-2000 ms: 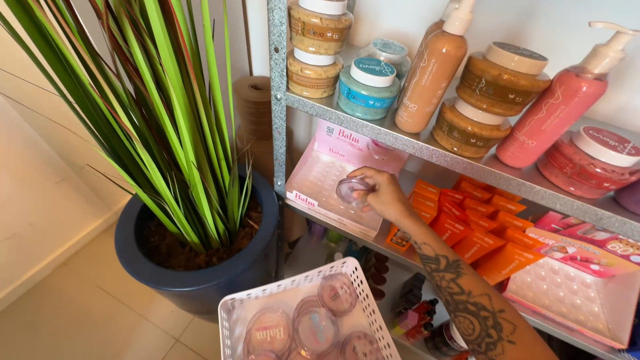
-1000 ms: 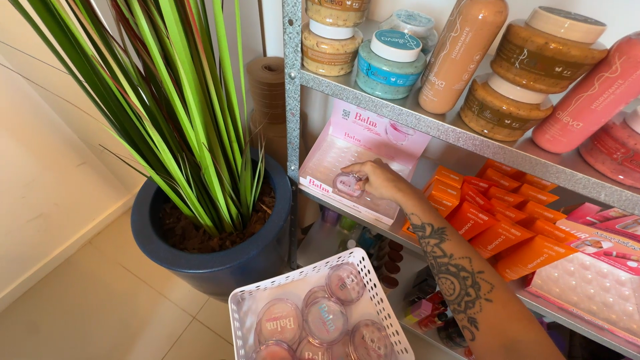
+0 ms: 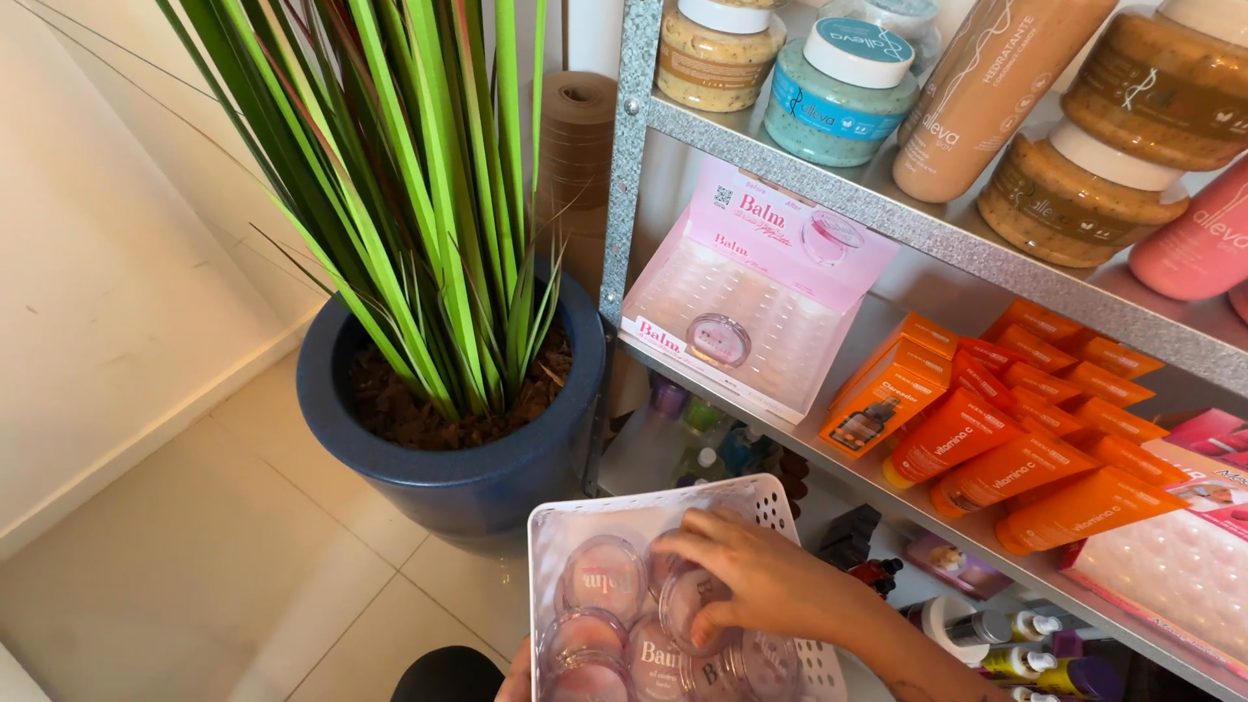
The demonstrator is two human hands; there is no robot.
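A white perforated plastic basket (image 3: 819, 663) holds several round pink balm compacts (image 3: 603, 575). My right hand (image 3: 751, 585) reaches into it from the right, thumb and fingers around one compact (image 3: 694, 604) near the basket's far right part. Only a bit of my left hand (image 3: 517, 675) shows at the basket's lower left side; most of it is hidden, and its hold cannot be made out. On the shelf, a pink cardboard display box (image 3: 780, 239) with a clear dimpled tray stands with its lid raised. One balm compact (image 3: 720, 339) sits in its front left part.
A blue planter (image 3: 448, 468) with a tall grassy plant stands left of the metal shelf (image 3: 936, 224). Jars and pump bottles fill the upper shelf. Orange tubes (image 3: 951, 439) and a second display tray (image 3: 1170, 546) are right of the balm box. Small bottles (image 3: 1024, 663) stand below.
My right hand has left the compact in the display box and moved down into the basket, onto another compact. The view has shifted closer to the shelf.
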